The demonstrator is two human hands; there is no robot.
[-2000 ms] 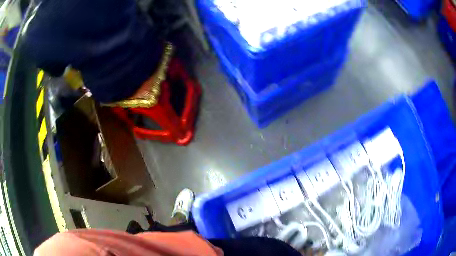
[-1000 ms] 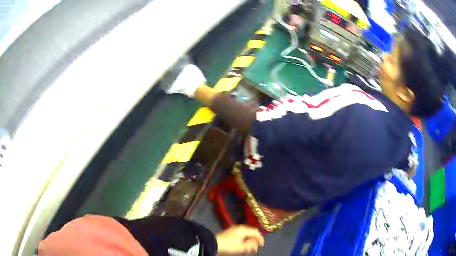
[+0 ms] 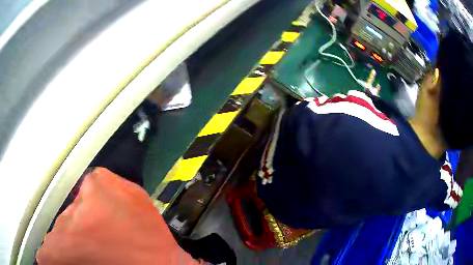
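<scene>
My left hand (image 3: 160, 97) is small and blurred over the green conveyor belt (image 3: 207, 77), beyond a dark sleeve with a white mark. It is at the left edge of a pale, partly see-through block-like item (image 3: 179, 92) with a bright white lower edge. The hand and item overlap, but whether the fingers close on it cannot be told. What the item is cannot be made out. My right hand is not in view; only a black sleeve (image 3: 213, 248) shows at the bottom edge.
A person in a dark jacket (image 3: 337, 160) sits on a red stool (image 3: 249, 222) at the right. Grey testers (image 3: 376, 33) and a pale cable (image 3: 332, 52) are on the green bench. Yellow-black tape (image 3: 220, 122) edges the belt. A blue crate (image 3: 368, 240) holds white goods. A pale curved structure (image 3: 119, 77) spans the left.
The view swung from the floor crates to the conveyor. A dark-sleeved arm now reaches over the belt. The seated person's white-gloved hand has left the belt. The bare hand low in view is gone.
</scene>
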